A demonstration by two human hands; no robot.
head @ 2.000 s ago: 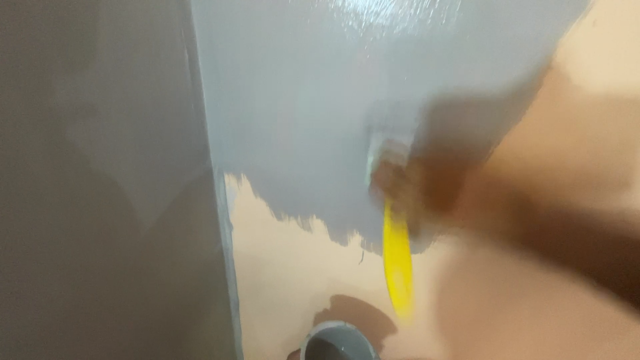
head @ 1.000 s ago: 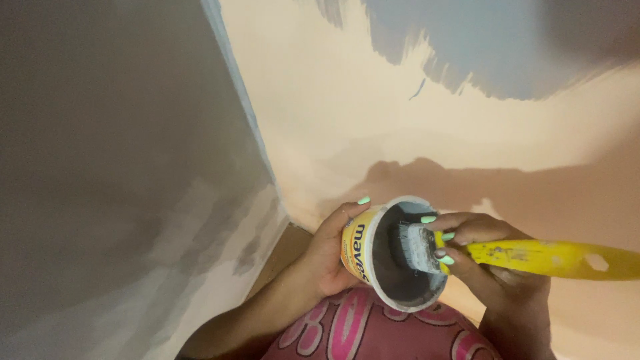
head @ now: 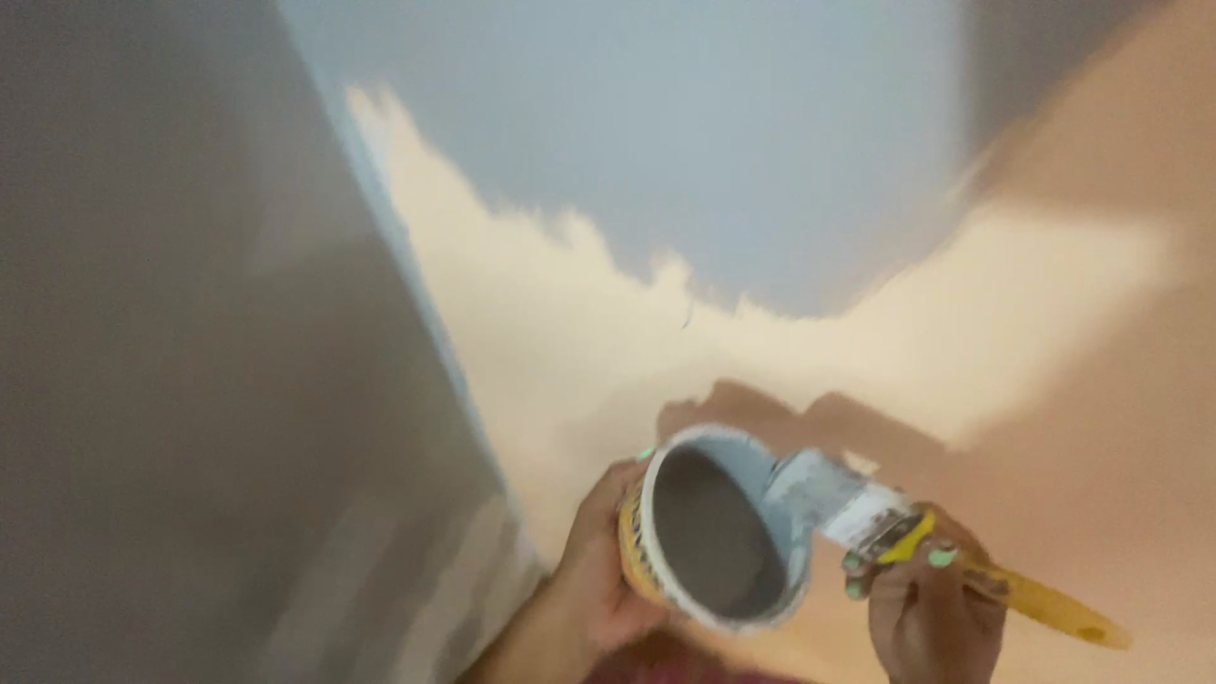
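My left hand grips a round plastic tub from its left side, its open mouth tilted toward the camera. Inside lies grey paint, and blue-grey paint coats the inner wall. My right hand holds a paintbrush with a yellow handle, fingers near the metal ferrule. The paint-coated bristles touch or overlap the tub's right rim; which of the two cannot be told. The handle points down to the right.
Ahead is a cream wall whose upper part bears blue-grey paint with a ragged lower edge. A darker grey wall meets it at a corner on the left. Shadows fall on the cream surface.
The brush was against the wall two seconds ago, then inside the tub one second ago. Now its bristles are at the tub's right rim. The view has shifted.
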